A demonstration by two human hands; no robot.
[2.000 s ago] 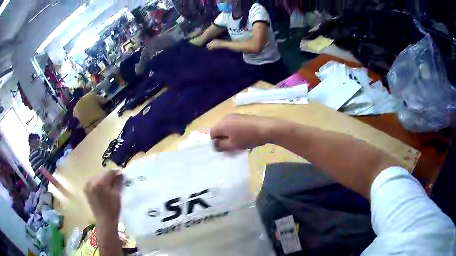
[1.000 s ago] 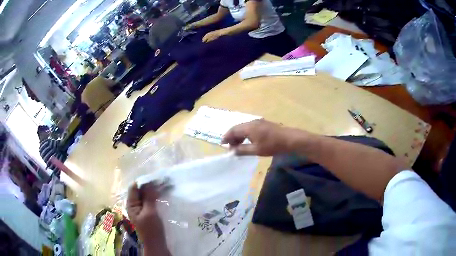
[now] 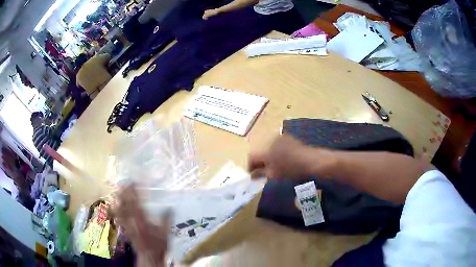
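A white poly bag with dark print (image 3: 201, 208) is stretched between my hands at the lower middle, partly blurred. My right hand (image 3: 276, 156) pinches its upper right corner. My left hand (image 3: 143, 224) is blurred at the bag's left side, fingers apart; its hold on the bag cannot be made out. A folded dark grey garment (image 3: 355, 208) lies at the right, partly under my right forearm, with a white hang tag (image 3: 309, 203) on top. Clear plastic bags (image 3: 156, 151) lie on the table beyond my left hand.
A printed white bundle (image 3: 227, 109) lies mid-table (image 3: 308, 78). Thread snips (image 3: 376, 107) lie at the right. Navy garments (image 3: 177, 68) cover the far left, with a person's arm over them. Rolled white bags (image 3: 287, 46), paper sheets (image 3: 356, 43) and a crumpled plastic bag (image 3: 446, 52) lie at the back.
The printed bag has tilted and dropped lower between my hands. My left hand has moved down and its fingers have spread. The printed bundle and clear bags behind have come into fuller view.
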